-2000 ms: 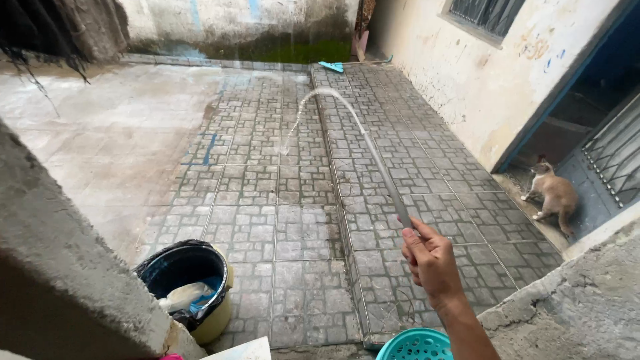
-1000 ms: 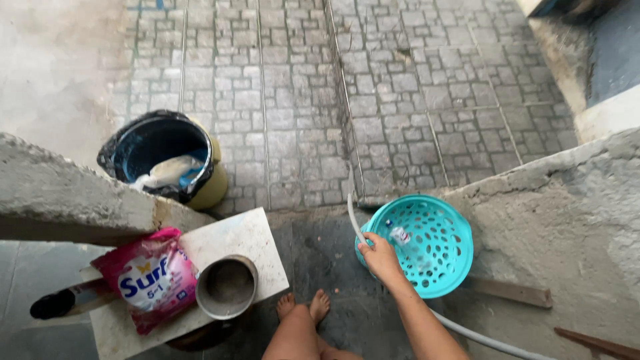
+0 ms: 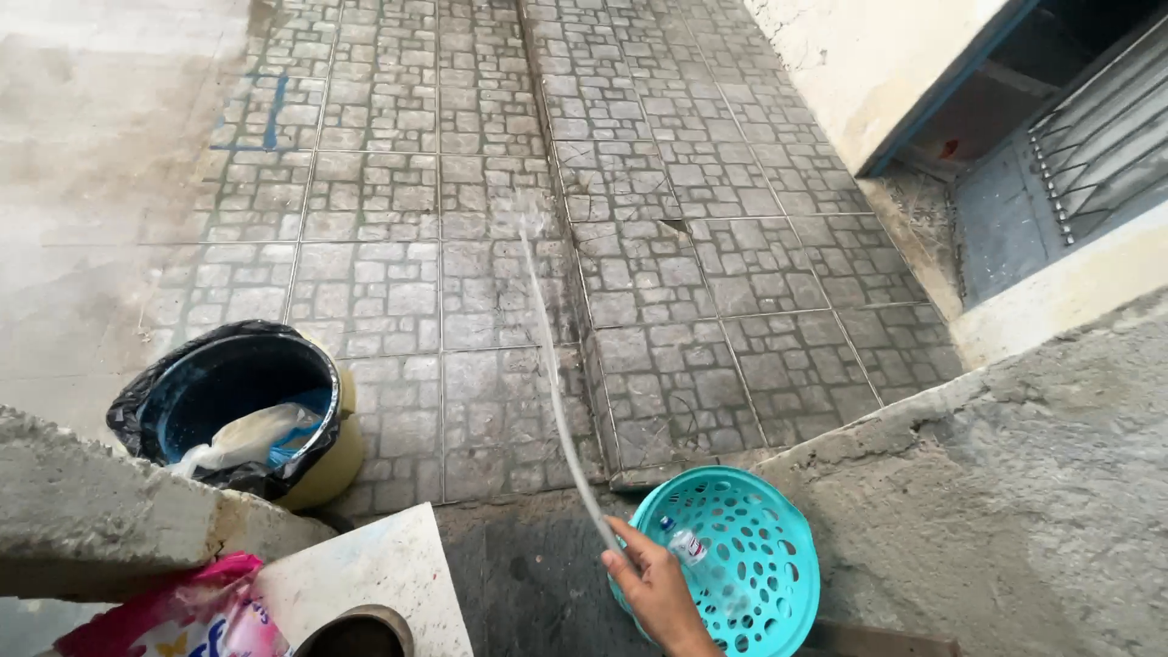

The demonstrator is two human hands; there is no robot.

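Note:
My right hand (image 3: 659,584) grips a thin translucent hose (image 3: 577,470) between thumb and fingers, at the lower middle of the view. Water runs from the hose and splashes on the stone-patterned tiles (image 3: 497,301) left of a low step. Beside and partly behind my hand stands a turquoise perforated plastic basket (image 3: 796,547) with a small clear plastic bottle (image 3: 686,545) in it. My left hand is out of view.
A bucket (image 3: 339,465) lined with a black bag holds plastic bags at the left. Near it are a rough wall (image 3: 119,511), a white board (image 3: 383,557), a pink detergent bag (image 3: 182,611) and a metal pot (image 3: 397,620). A concrete wall (image 3: 1004,456) and a doorway are at right.
Two seconds ago the water arced high, and a cat sat by the doorway; the cat is not in view now. One second ago my hand held the hose over the basket's left edge, with no jet plainly visible.

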